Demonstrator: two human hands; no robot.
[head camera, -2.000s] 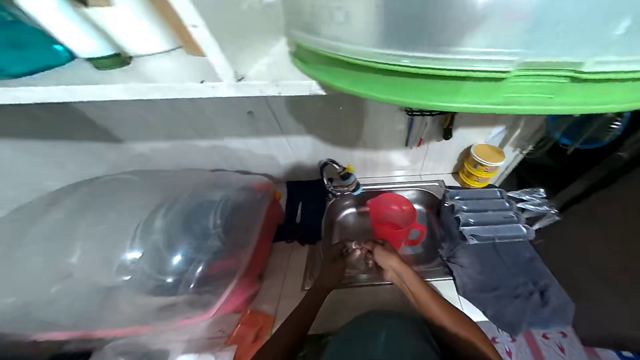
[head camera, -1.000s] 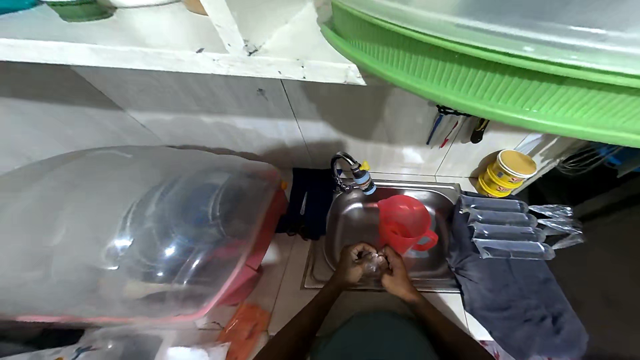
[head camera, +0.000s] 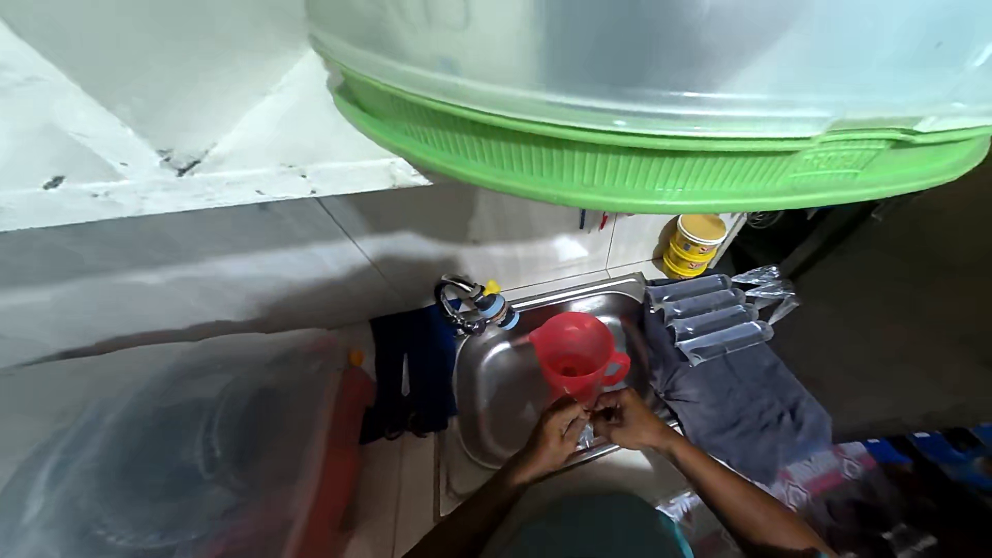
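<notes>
My left hand (head camera: 559, 435) and my right hand (head camera: 626, 418) are close together over the near edge of the steel sink (head camera: 496, 387). Both pinch a clear plastic bag (head camera: 586, 436) between them; what it contains cannot be made out. Just beyond my fingers, a red plastic pitcher (head camera: 575, 349) with its handle to the right stands in the sink. Several filled clear plastic bags (head camera: 717, 322) with twisted ends lie side by side on a dark grey cloth (head camera: 752, 403) to the right of the sink.
A faucet (head camera: 465, 302) rises at the sink's back left, beside dark blue cloth (head camera: 418, 356). Yellow tubs (head camera: 692, 248) are stacked at the back right. A large green-rimmed plastic container (head camera: 581, 167) overhangs from above. A translucent domed cover (head camera: 178, 434) fills the lower left.
The view has shifted since the frame of one second ago. Both hands stay together at the sink's near edge with the clear plastic.
</notes>
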